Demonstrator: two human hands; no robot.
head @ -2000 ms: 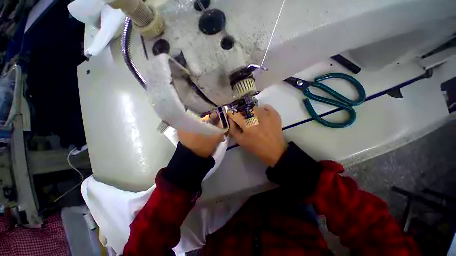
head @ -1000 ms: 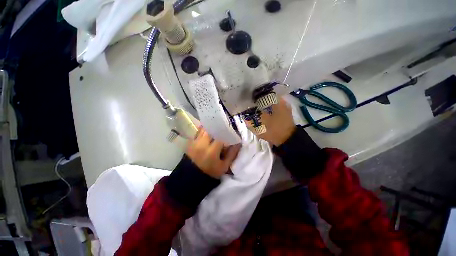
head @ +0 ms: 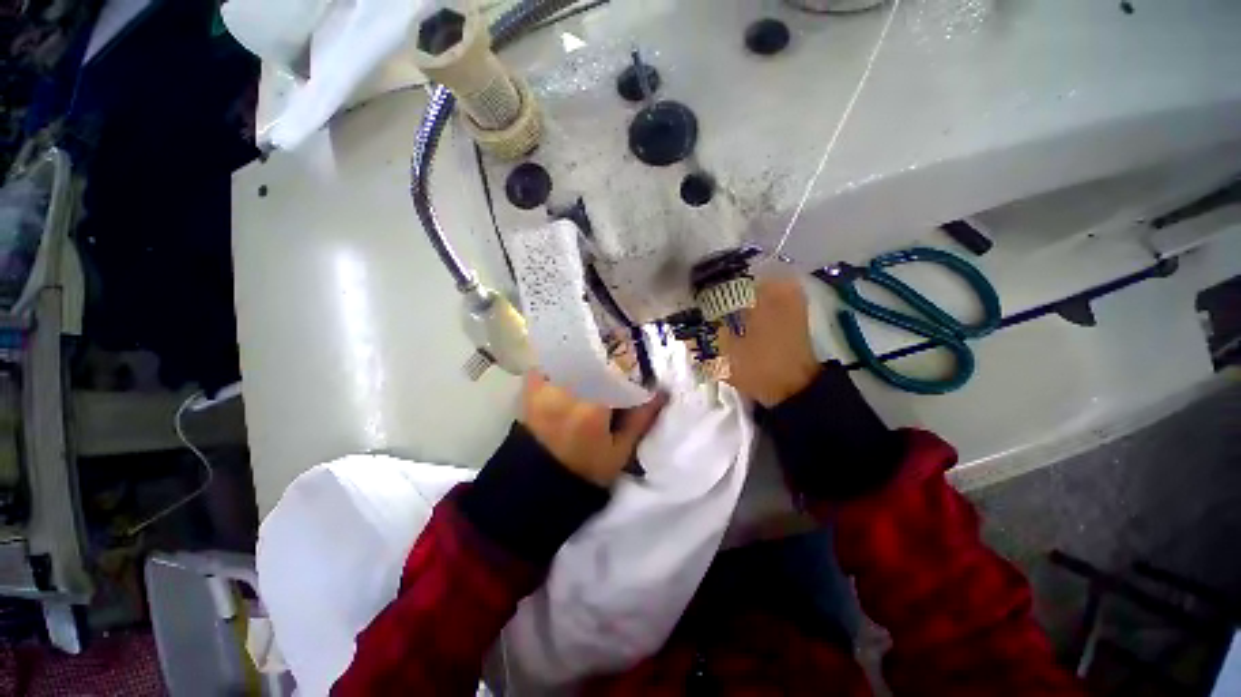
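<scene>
The white garment piece (head: pixel 653 531) is gathered at the needle area (head: pixel 664 351) and drapes down between my forearms to the lap. My left hand (head: pixel 578 425) is beside the white guard, thumb and fingers closed on the cloth's left edge. My right hand (head: pixel 776 341) is right of the needle area, against the cloth; its fingertips are hidden behind the brassy tension knob (head: pixel 725 297) and metal parts. The needle and presser foot cannot be made out clearly. The off-white sewing machine head (head: pixel 871 123) spans the top.
Green-handled scissors (head: pixel 915 316) lie right of my right hand, with a short dark tool (head: pixel 968 237) behind. A gooseneck lamp (head: pixel 433 204) ends left of the guard. Another white cloth part (head: pixel 354 545) hangs over the front edge. A grey-white bin (head: pixel 191 613) stands lower left.
The view has shifted. The cloth has come up between my hands and is bunched at the needle area. My left hand has drawn back from under the machine head; my right hand has moved rightward.
</scene>
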